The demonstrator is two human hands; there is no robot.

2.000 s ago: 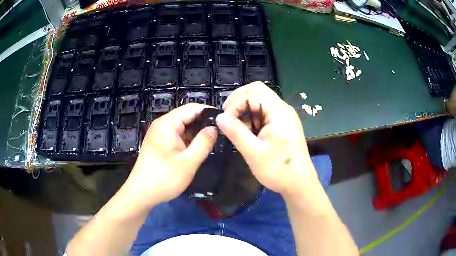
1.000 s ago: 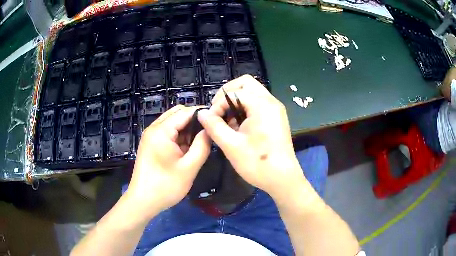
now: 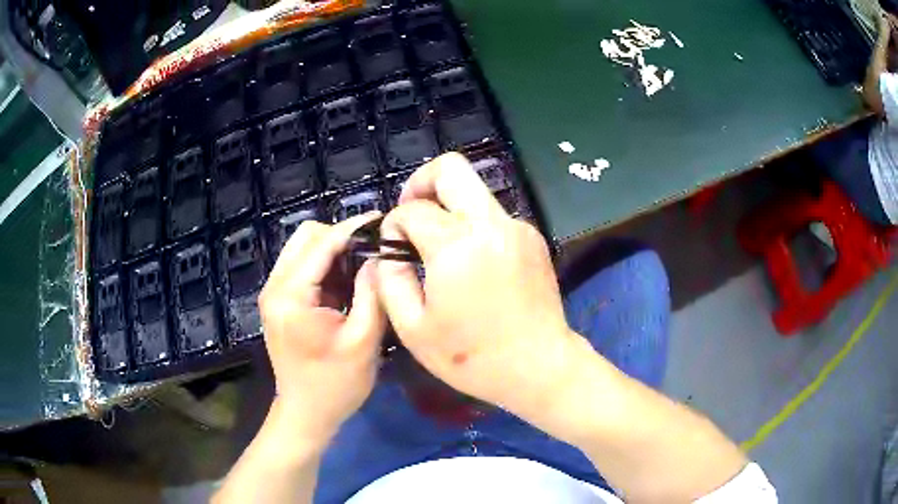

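Observation:
My left hand (image 3: 320, 310) holds a black phone housing (image 3: 340, 279), mostly hidden by the fingers. My right hand (image 3: 473, 285) is against it and grips dark tweezers (image 3: 397, 250), which lie nearly level and point left at the housing's upper end. The tips are too small to make out. Both hands are over the front edge of a large black blister tray (image 3: 502, 106) with rows of pockets holding black housings. Small white slips (image 3: 635, 44) lie in a loose pile on the green mat right of the tray, with a smaller pile (image 3: 589, 169) nearer.
A second black tray (image 3: 812, 37) is at the far right, beside another person's arm (image 3: 876, 74). A red stool (image 3: 809, 251) stands on the grey floor. Clear film (image 3: 61, 285) is stuck on the bench left of the tray. Dark equipment (image 3: 148, 39) is at the back left.
The view has turned, so the tray appears tilted and the piles higher. The tweezers have swung from upright in my right hand to nearly level against the housing. My left hand still holds the housing.

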